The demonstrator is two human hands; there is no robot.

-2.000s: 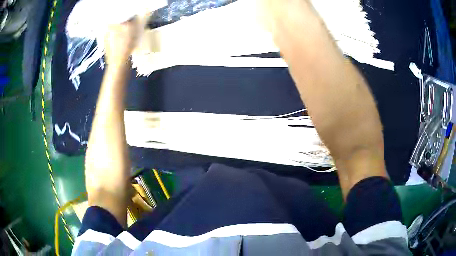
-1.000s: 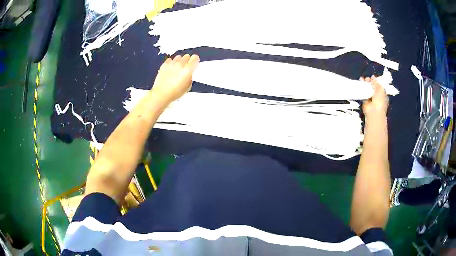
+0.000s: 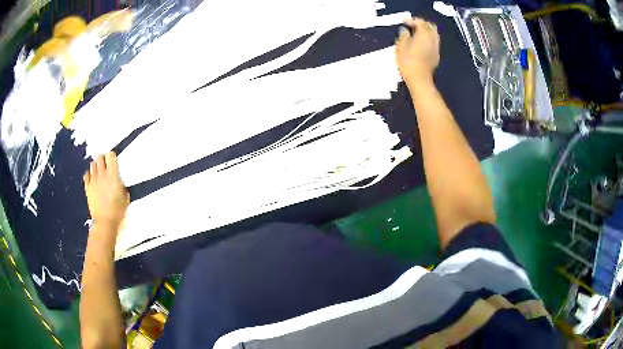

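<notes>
Three bundles of flat white strips lie slanted on dark cloth. The middle bundle (image 3: 259, 102) lies between my hands. My left hand (image 3: 106, 185) is at its left end, fingers curled on the strips. My right hand (image 3: 418, 53) is closed at its upper right corner, beside the end of a loose strip (image 3: 372, 21) from the far bundle; its fingertips are partly hidden. The near bundle (image 3: 253, 184) lies closest to my body, with thin strips looping at its frayed right end. The wide far bundle (image 3: 205, 51) has a jagged left end. Some strips between the far and middle bundles overlap or touch.
Clear plastic (image 3: 147, 34) and a tangled white clump (image 3: 27, 109) with a yellow strip (image 3: 74, 88) lie at the far left. A wavy white scrap (image 3: 54, 278) is at the near left corner. A clear tray (image 3: 493, 61) with a blue and yellow-brown tool (image 3: 528, 75) is at the right.
The view has turned, so the bundles now slant. The middle bundle, held raised between both hands, now lies flatter and wider next to the far bundle. Both hands remain at its ends.
</notes>
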